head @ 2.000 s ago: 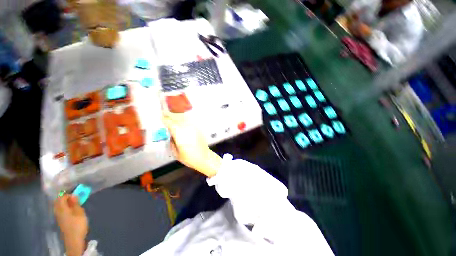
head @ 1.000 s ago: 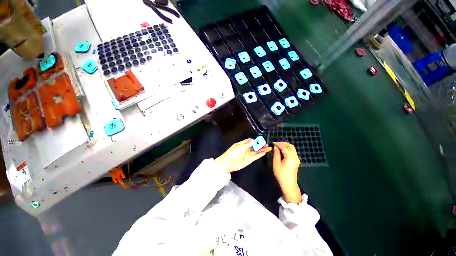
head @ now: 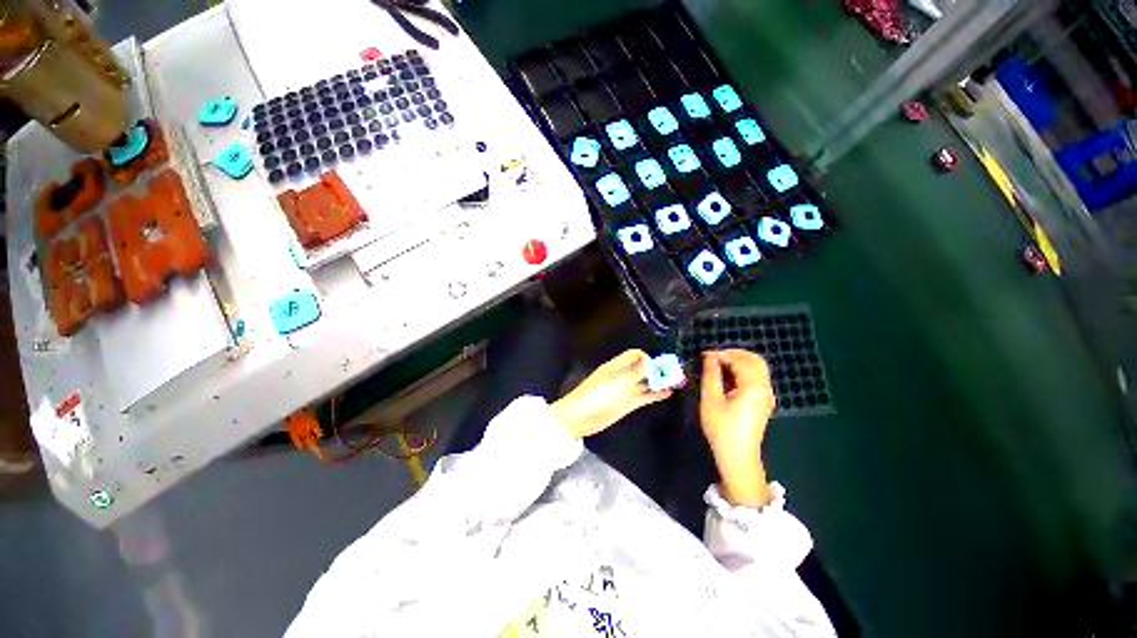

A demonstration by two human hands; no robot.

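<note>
My left hand (head: 614, 394) holds a light-blue square housing (head: 665, 371) by its edge above my lap. The housing has a dark mark at its centre. My right hand (head: 738, 405) is just right of it, thumb and fingers pinched together; whether a small piece is between them cannot be told. A clear sheet with rows of black discs (head: 798, 361) lies on the green surface behind my right hand, partly hidden by it. The black tray (head: 561, 81) beyond holds rows of light-blue housings.
The white machine table (head: 412, 280) is at left, with orange fixtures (head: 160, 234), a separate orange block (head: 322, 209), a second disc sheet (head: 355, 119), loose blue housings (head: 296, 310), pliers (head: 418, 19) and a red button (head: 535, 252). The gold-brown machine head (head: 69, 94) stands over the fixtures.
Both hands have left the machine table and come together above my lap, the left with a housing. Since one second ago they have barely moved; the view has shifted slightly.
</note>
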